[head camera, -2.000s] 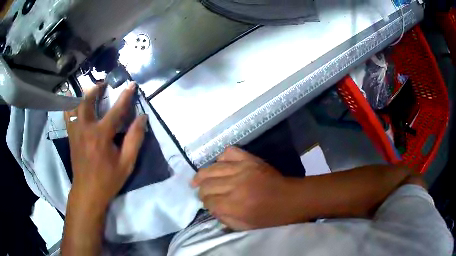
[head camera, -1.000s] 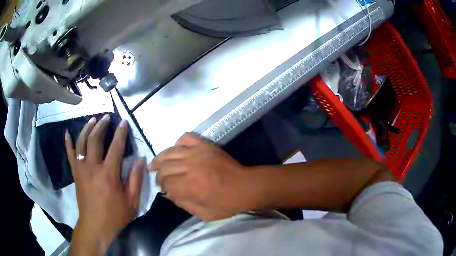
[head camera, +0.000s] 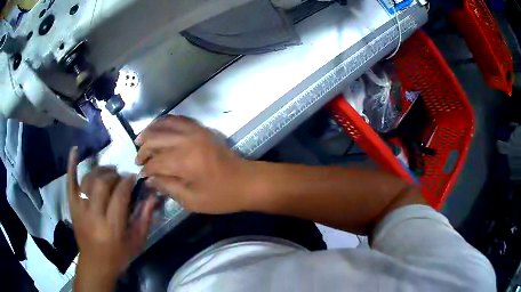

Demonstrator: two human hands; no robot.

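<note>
White lining [head camera: 54, 197] with a dark cloth panel [head camera: 60, 145] lies at the left under the sewing machine head [head camera: 43, 94]. A dark seam edge [head camera: 127, 126] runs from the presser foot area [head camera: 114, 104] toward my right hand. My right hand [head camera: 185, 162] has its fingers bent together at this edge, just in front of the foot; its fingertips seem to pinch the cloth. My left hand [head camera: 105, 211] is blurred, lower left, index finger raised and the other fingers curled over the cloth; whether it grips anything is unclear.
A ruler strip [head camera: 325, 85] runs along the table's front edge. A red perforated basket [head camera: 451, 131] with plastic bags [head camera: 380, 100] stands on the floor at right, another red basket [head camera: 485, 43] beyond it. A dark curved flat piece [head camera: 245, 28] lies under the machine arm.
My right hand has moved up and left toward the presser foot. My left hand has drawn down off the dark panel, its fingers now curled. The dark panel has shifted up and left.
</note>
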